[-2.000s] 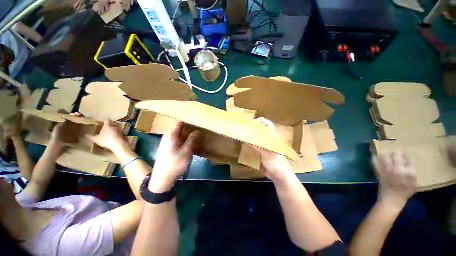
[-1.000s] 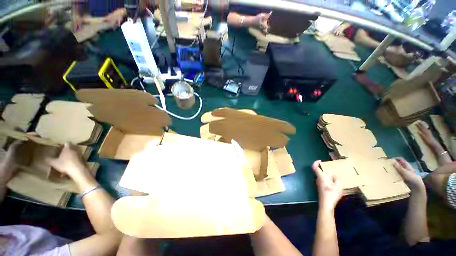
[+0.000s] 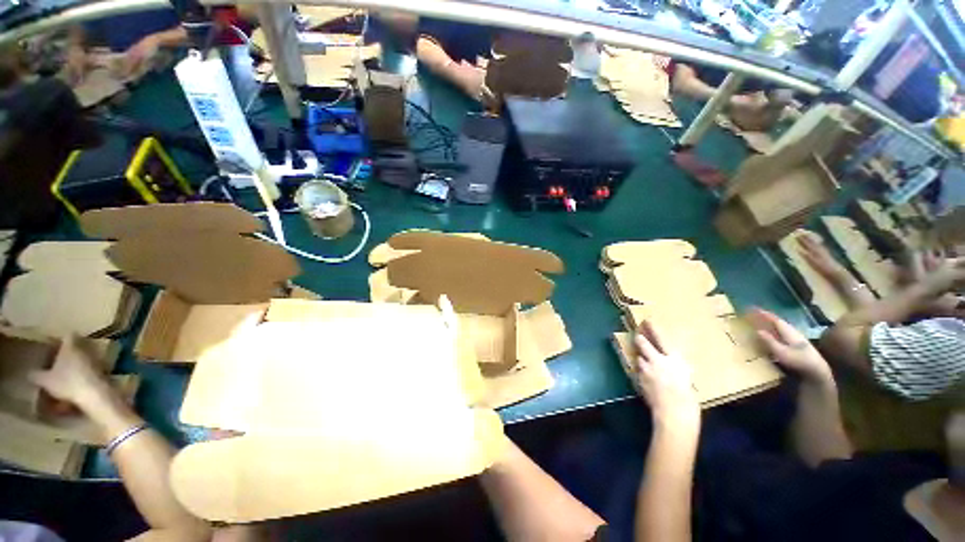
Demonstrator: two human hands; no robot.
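A large cardboard blank [image 3: 339, 371], washed out by light, fills the front centre, its long rounded flap [image 3: 328, 473] towards me past the table's edge. My right forearm [image 3: 540, 492] runs up to its lower right; my right hand is hidden behind the card and its grip does not show. My left hand is not visible; the card covers that side. Behind the card on the left stands an open mailer box [image 3: 206, 333] with its lid panel [image 3: 190, 249] raised. A second open box [image 3: 492, 339] with a raised lid [image 3: 466, 270] stands behind right, over flat cardboard.
A neighbour's hands [image 3: 665, 376] are at a stack of blanks [image 3: 661, 277] on the right. Another person's hand [image 3: 79, 381] works at a box on the left. A tape roll [image 3: 324, 209], white cable, black box [image 3: 566, 159] and yellow-and-black device [image 3: 122, 175] stand behind.
The box my hands held two seconds ago now stands open at the left, and the large card is in front of me. Over the last second the view has swung right.
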